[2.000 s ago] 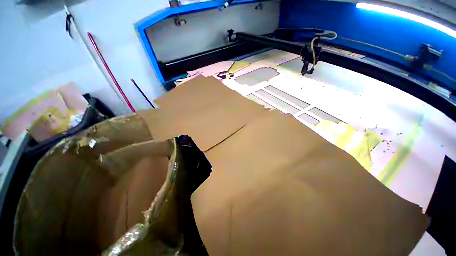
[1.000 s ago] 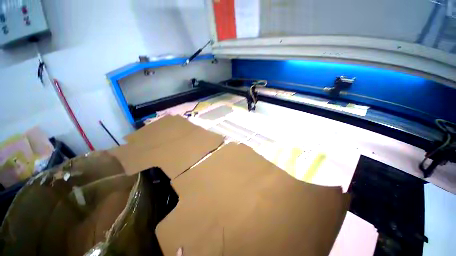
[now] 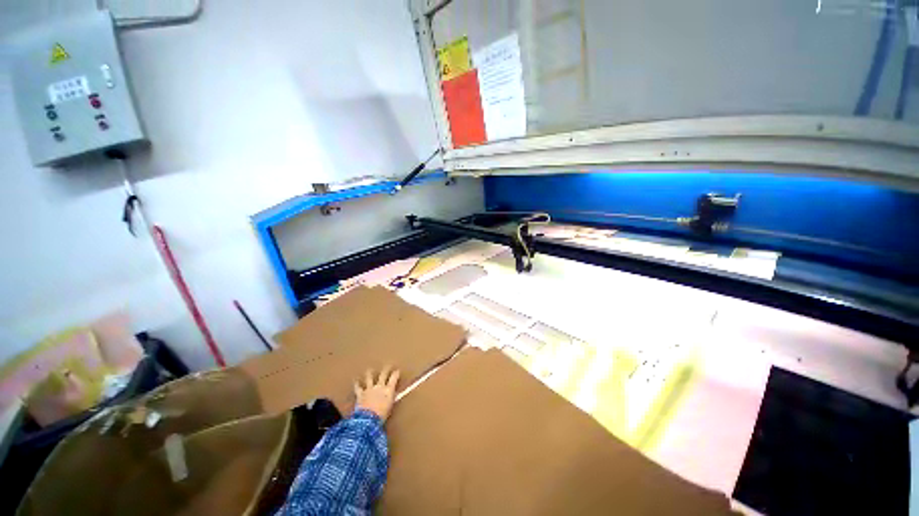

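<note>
My left hand [image 3: 376, 391], in a blue checked sleeve, lies flat with fingers spread on the left brown panel [image 3: 348, 338], near its right edge. A larger brown panel [image 3: 504, 433] lies to its right, with a narrow gap between the two. Both lie at the left front of the pink-white bed cover [image 3: 620, 302]. The larger panel runs off the bottom of the picture. My right hand is not in view.
A brown taped bin [image 3: 171, 423] stands at lower left. The laser head [image 3: 522, 250] is on its gantry beam behind the panels. A black rectangle [image 3: 821, 443] lies at right. The machine lid [image 3: 655, 146] is raised above.
My left hand has come in from the bottom edge, where only a fingertip showed, onto the left panel. The camera view has swung, showing more of the lid and wall box.
</note>
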